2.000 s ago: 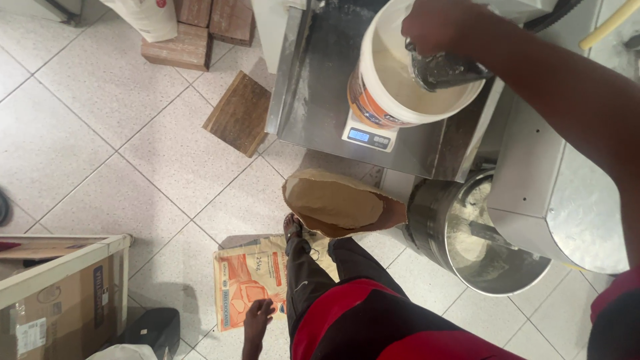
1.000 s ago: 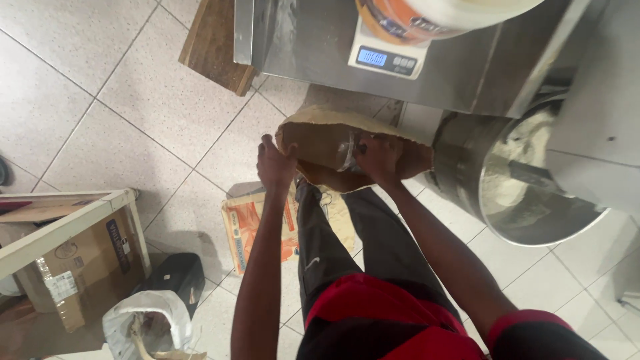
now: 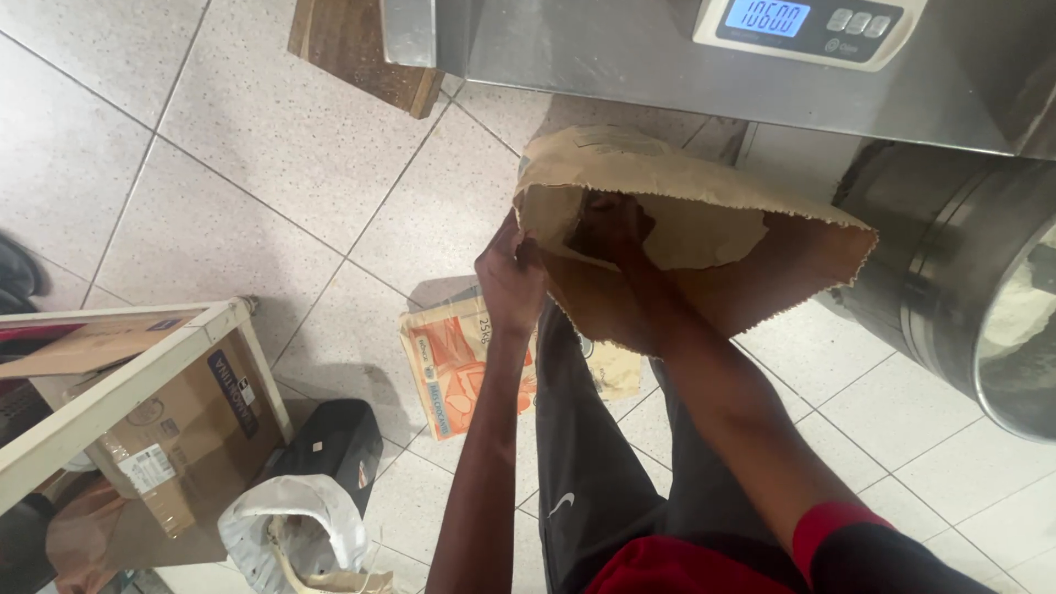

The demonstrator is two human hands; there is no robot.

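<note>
An open brown paper sack (image 3: 792, 289) with a jagged rim stands before my legs, pale flour (image 3: 701, 235) inside it. My left hand (image 3: 513, 268) grips the sack's left rim. Inside the mouth, my right hand (image 3: 612, 224) is low over the flour and in shadow; its fingers seem closed around a dark scoop-like tool that I cannot make out well. Above the sack, a white digital scale (image 3: 813, 25) with a lit display rests on a steel table (image 3: 619, 74).
A steel mixer bowl (image 3: 916, 256) holding flour stands at the right. Printed paper sack (image 3: 450, 363) lies flat by my feet. At lower left are a white-framed shelf (image 3: 124, 404) with cardboard boxes, a black bin (image 3: 338, 445) and a white bucket (image 3: 289, 495). A wooden board (image 3: 363, 58) is at the upper left.
My right hand was above the white tub two seconds ago, and both hands were at the sack one second ago. It is now deeper at the sack's left side. The view has shifted.
</note>
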